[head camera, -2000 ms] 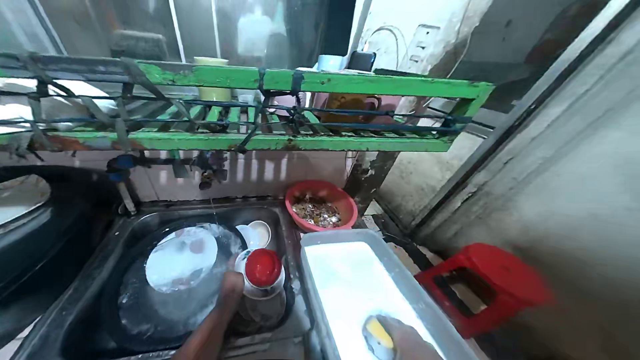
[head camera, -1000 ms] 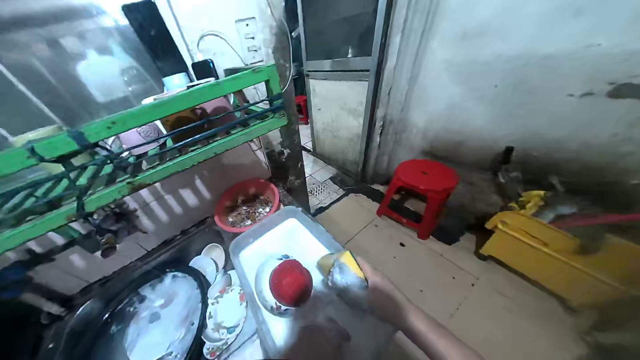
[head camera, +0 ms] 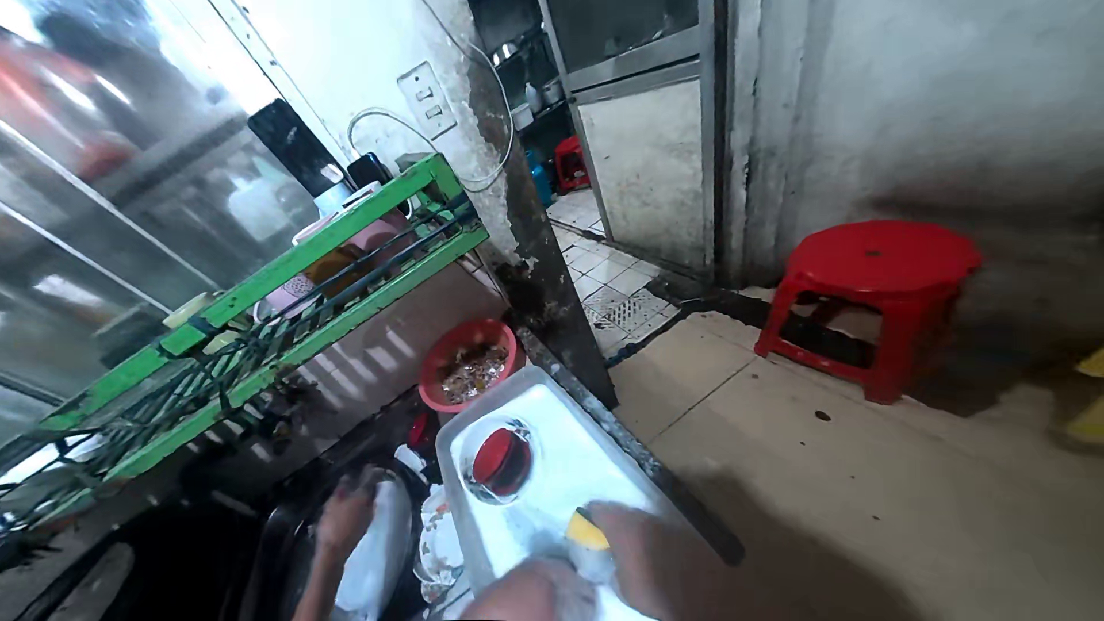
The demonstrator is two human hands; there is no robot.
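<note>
My left hand (head camera: 347, 516) reaches into the dark basin at lower left, its blurred fingers at the upper rim of a tilted white plate (head camera: 379, 543). Over the right side of a pale plastic tub (head camera: 448, 461), my right hand (head camera: 642, 548) holds a yellow sponge (head camera: 587, 531) with a greyish side. Whitish liquid fills the tub. A round vessel with a red part (head camera: 500, 461) sits in it, left of the sponge. Patterned dishes (head camera: 438, 543) lie between the plate and the tub. A blurred, skin-coloured shape at the bottom edge cannot be told for certain.
A red plastic basin (head camera: 429, 366) with food scraps stands behind the tub. A green metal rack (head camera: 302, 250) holding cups and a pot runs along the left. A dark ledge (head camera: 638, 457) borders the tub's right side. A red plastic stool (head camera: 880, 259) stands on the tiled floor.
The view has swung far to the right since the oldest frame. My left hand has let go of the red-topped vessel, which it held earlier, and is now at the plate. The sponge remains in my right hand.
</note>
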